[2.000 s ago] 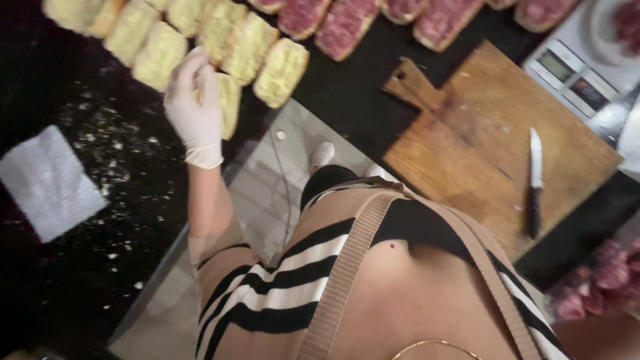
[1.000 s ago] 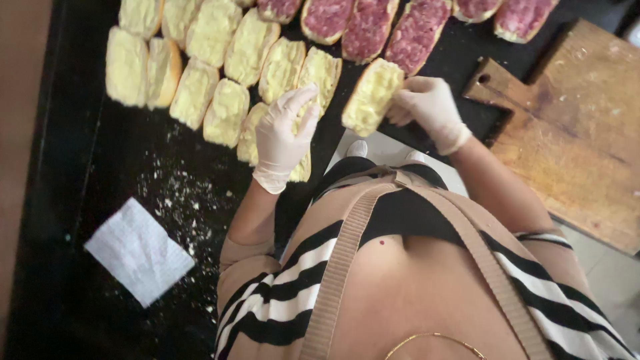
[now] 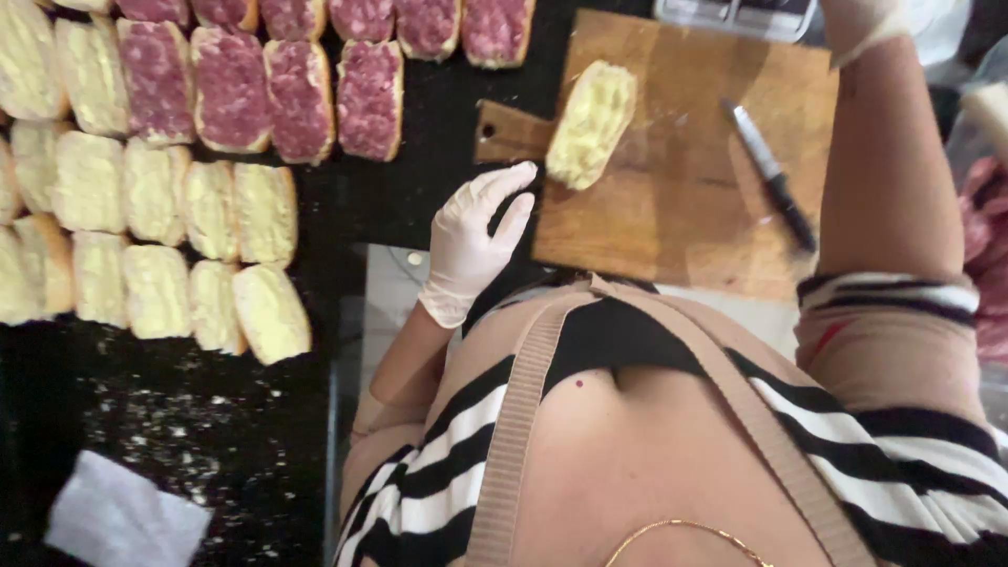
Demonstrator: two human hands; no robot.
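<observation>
My left hand (image 3: 480, 232), in a white glove, is empty with thumb and fingers apart, just left of a wooden cutting board (image 3: 669, 228). On the board's left part lies a bread half with a pale yellow spread (image 3: 592, 126). A knife with a black handle (image 3: 776, 177) rests to its right. My right hand (image 3: 862, 24), also gloved, reaches past the board's upper right corner; its fingers are cut off by the top edge, so what it touches is hidden. Rows of yellow-spread bread halves (image 3: 157, 291) and bread halves topped with raw minced meat (image 3: 370, 101) lie at the left.
A kitchen scale (image 3: 736, 17) stands beyond the board, near a clear plastic bag or wrap (image 3: 941, 31). Raw meat (image 3: 984, 236) sits at the right edge. Crumbs and a white paper towel (image 3: 126, 512) lie on the black countertop (image 3: 47, 409) at lower left.
The yellow-spread bread half held by my right hand one second ago now lies on the board, let go. My right hand has moved right, and my left hand has left the bread rows. The view has shifted right.
</observation>
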